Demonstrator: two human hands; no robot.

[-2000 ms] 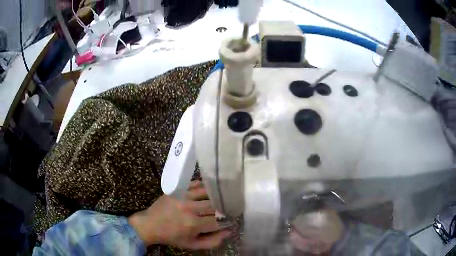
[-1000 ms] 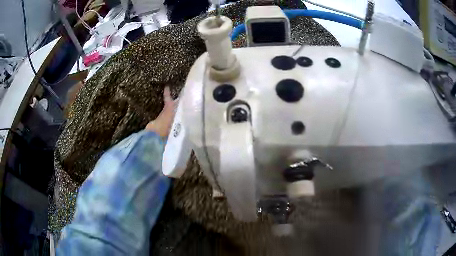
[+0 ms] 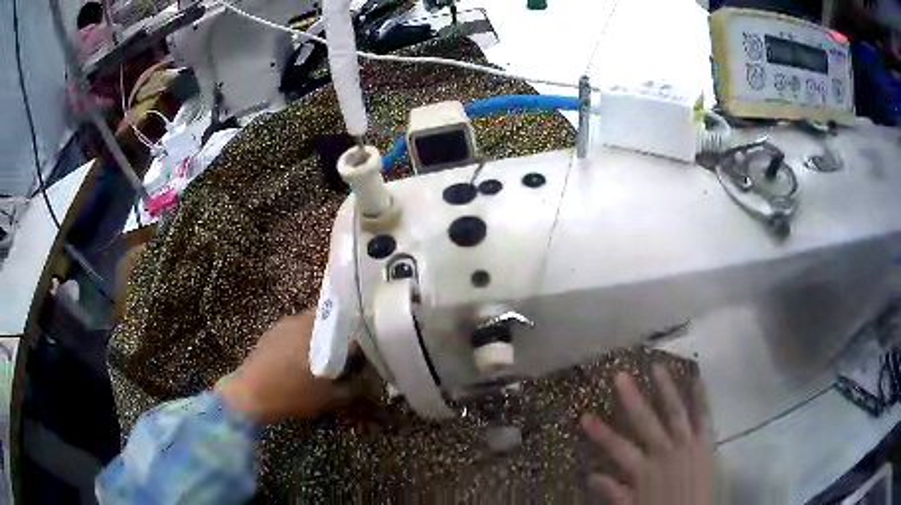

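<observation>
The patterned cloth [image 3: 198,256], dark with tiny pale flecks, spreads around the sewing machine head [image 3: 593,237], bunched at left. My left hand [image 3: 286,370] is at the left of the machine head, on the cloth; its fingertips are hidden near the white guard [image 3: 331,316], so its grip cannot be told. My right hand [image 3: 652,434] lies on the cloth right of the needle area with its fingers spread, holding nothing. It is cut off by the bottom edge. The needle area [image 3: 502,419] is small and blurred. A small dark piece [image 3: 339,151] shows behind the post.
A control panel [image 3: 785,64] stands at the back right. A small box with a dark window [image 3: 442,138] and a blue tube [image 3: 524,103] are behind the head. A metal fitting [image 3: 759,182] sits on the arm. Dark metal tools [image 3: 874,370] lie at right. A pink item [image 3: 160,200] is at far left.
The view has shifted toward the right, showing the control panel. My left hand has drawn back toward me from the rear cloth. My right hand is now clearly visible, fingers spread.
</observation>
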